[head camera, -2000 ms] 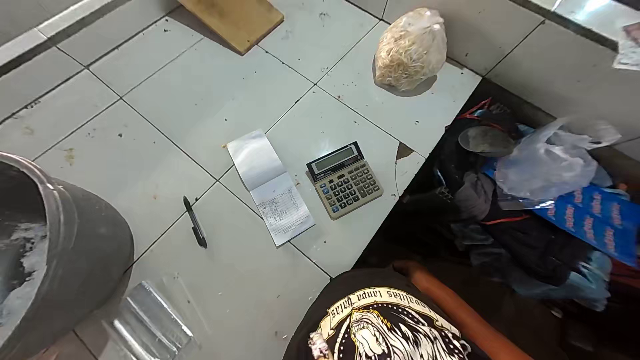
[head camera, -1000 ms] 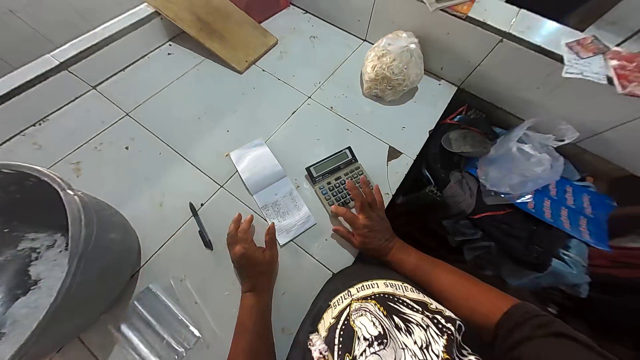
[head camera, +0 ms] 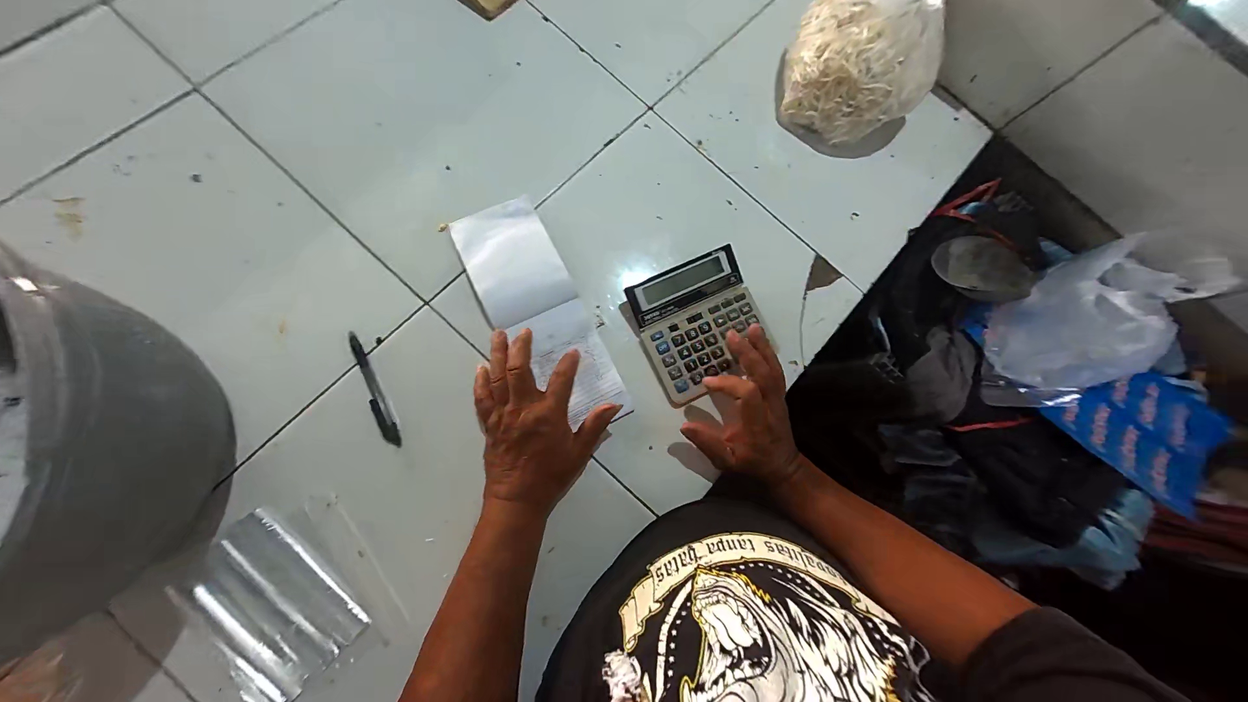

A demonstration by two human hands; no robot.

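A small notepad (head camera: 517,263) lies unfolded on the white tiled surface, its lower page bearing writing. My left hand (head camera: 536,419) is spread over that lower page, holding nothing. To the notepad's right sits a beige desk calculator (head camera: 687,336) with a dark, tilted display. My right hand (head camera: 746,405) is at the calculator's lower right keys, fingers apart and slightly bent; whether a fingertip presses a key I cannot tell. Left of my left hand lies a black pen (head camera: 374,390).
A large grey bucket (head camera: 127,439) stands at the left, beside clear plastic sheets (head camera: 283,595). A clear bag of pale, shredded-looking pieces (head camera: 858,68) sits at the top right. Beyond the tile edge, dark cloth, a translucent plastic bag (head camera: 1077,312) and blue printed packaging (head camera: 1141,429) are heaped.
Both hands, out of sight two seconds ago, came into view. Since one second ago my left hand has moved from beside the notepad to over its lower page.
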